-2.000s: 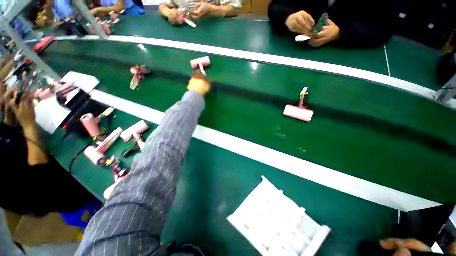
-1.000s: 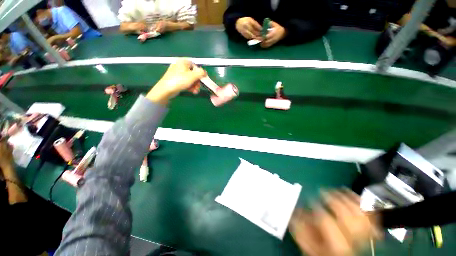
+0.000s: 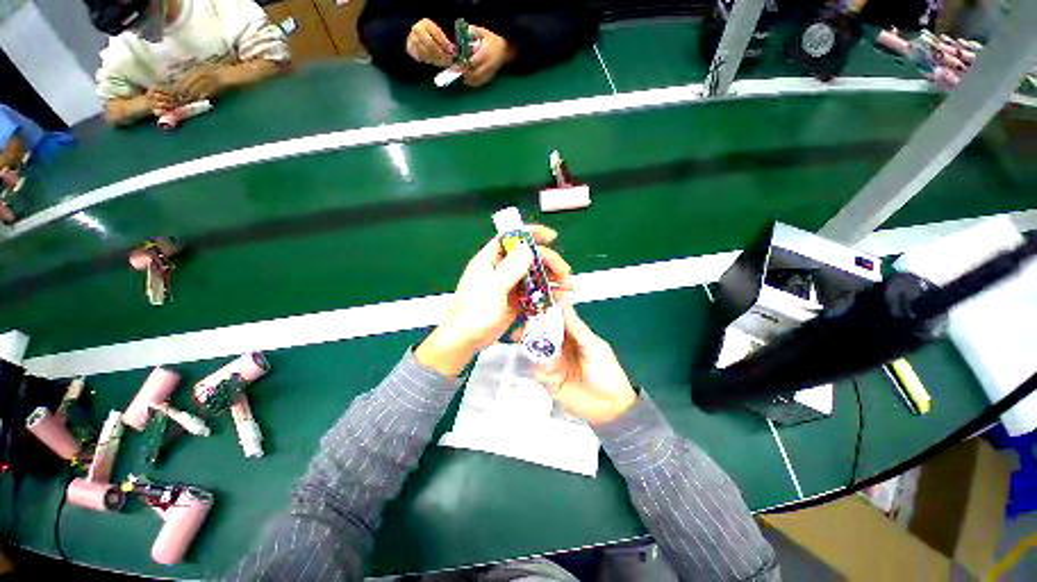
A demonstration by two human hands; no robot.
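Note:
A part-assembled hair dryer unit (image 3: pixel 534 290) is held upright between my two hands, over the white plastic tray (image 3: pixel 500 415). Its open handle shows a circuit board, wires and a yellow part, with a white piece at the top. The round end grille (image 3: pixel 542 341) faces me at the bottom. My left hand (image 3: pixel 489 293) grips the handle and board side. My right hand (image 3: pixel 588 370) holds the barrel end. The fingers partly hide the body.
Several pink units (image 3: pixel 182 523) lie on the bench at left. Two units (image 3: pixel 564 199) lie on the green conveyor. At right are the screw feeder (image 3: pixel 796 284), the black electric screwdriver (image 3: pixel 819 347) on its cable and a yellow-handled tool (image 3: pixel 910 387). People sit opposite.
My left hand has brought the hair dryer unit back from over the conveyor. My right hand has come in from the right and taken hold of it too. The view has swung right.

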